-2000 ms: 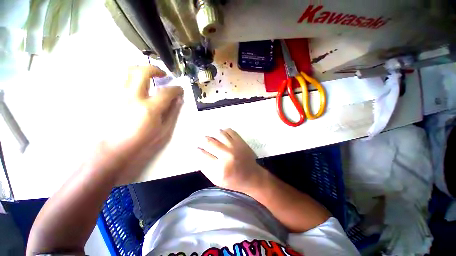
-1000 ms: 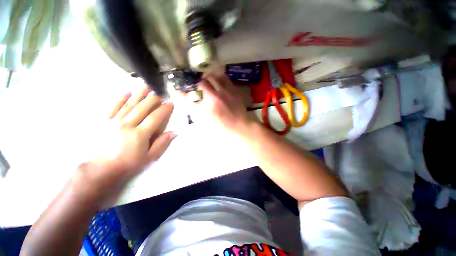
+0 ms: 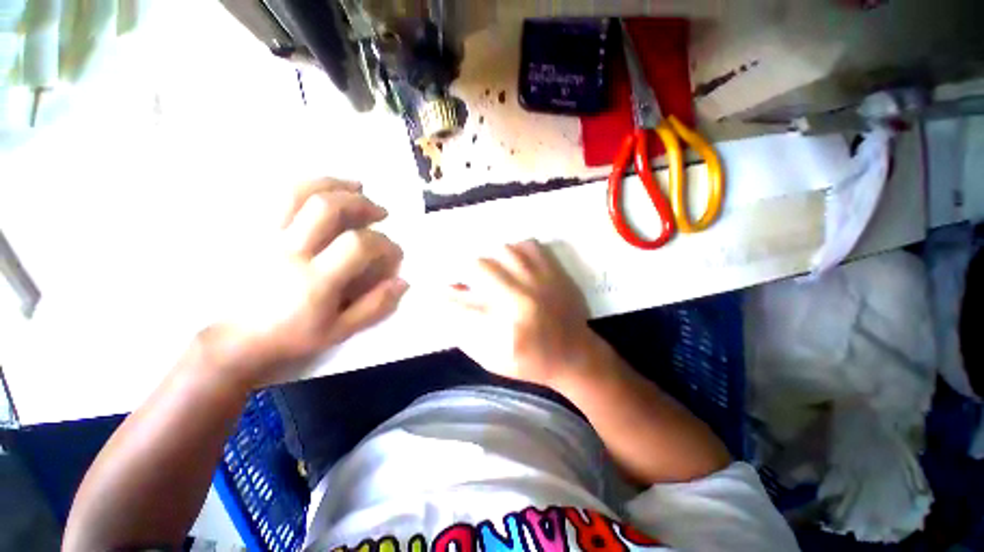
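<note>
White fabric panel blends into the bright table, and its edges cannot be told. My left hand (image 3: 343, 264) lies left of centre, below the needle area, with curled fingers; whether cloth is pinched in it is washed out. My right hand (image 3: 529, 304) rests palm down near the table's front edge, fingers slightly spread, nothing seen in it. The sewing machine's presser foot and needle area (image 3: 378, 81) is dark and partly hidden by the head, with a ridged brass-coloured knob (image 3: 437, 116) beside it. Both hands are apart from it.
Scissors with red and yellow-orange handles (image 3: 641, 194) lie right of the needle, blades over a red pad (image 3: 606, 140). A dark box (image 3: 563, 67) sits beside them. A white strip (image 3: 852, 210) hangs at right. White garment pieces (image 3: 842, 345) and a blue basket (image 3: 707, 361) are below the table.
My right hand has moved from beside the machine's knob back toward the table's front edge. My left hand's fingers are more curled. The camera view has shifted, and the scissors appear higher.
</note>
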